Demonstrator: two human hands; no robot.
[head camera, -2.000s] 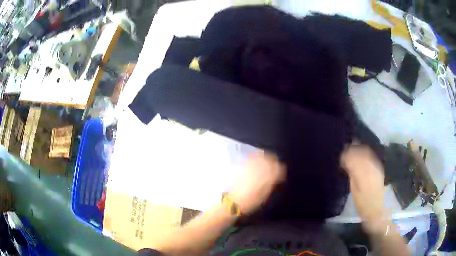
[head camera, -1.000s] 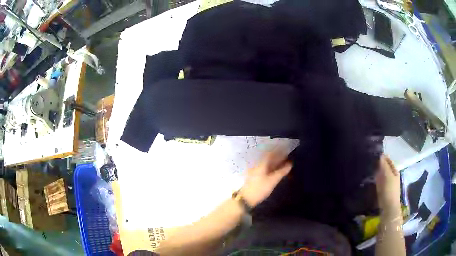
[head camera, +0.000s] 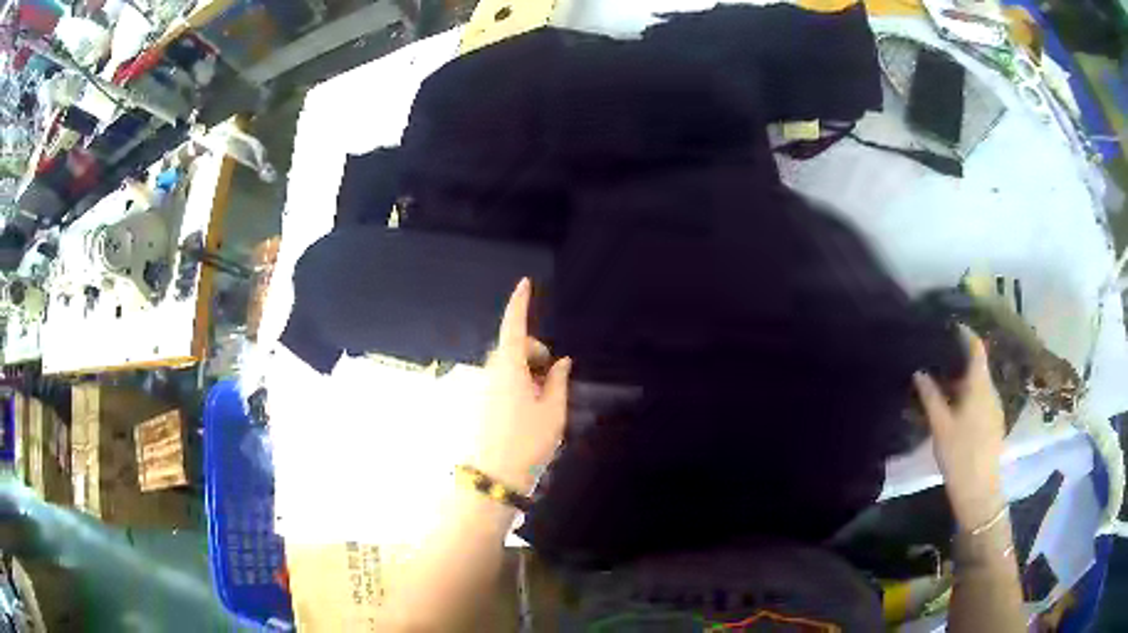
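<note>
A large dark garment piece lies bunched across the middle and near side of the white table. My left hand is at its left edge, index finger extended onto the cloth and thumb on the dark edge. My right hand is at its right edge, fingertips on the dark cloth; whether it grips is hard to tell. A smooth dark strip extends left from under the garment. More dark cloth is heaped beyond. The iron is partly hidden behind my right hand.
A grey mesh pad bears a small black rectangle at the upper right. Blue baskets stand below the table, at left and right. Cardboard lies at the near-left edge. A sewing-machine table stands further left.
The dark garment has spread left over part of the smooth strip. My left hand has moved left and up to its edge; my right hand has risen slightly beside the iron.
</note>
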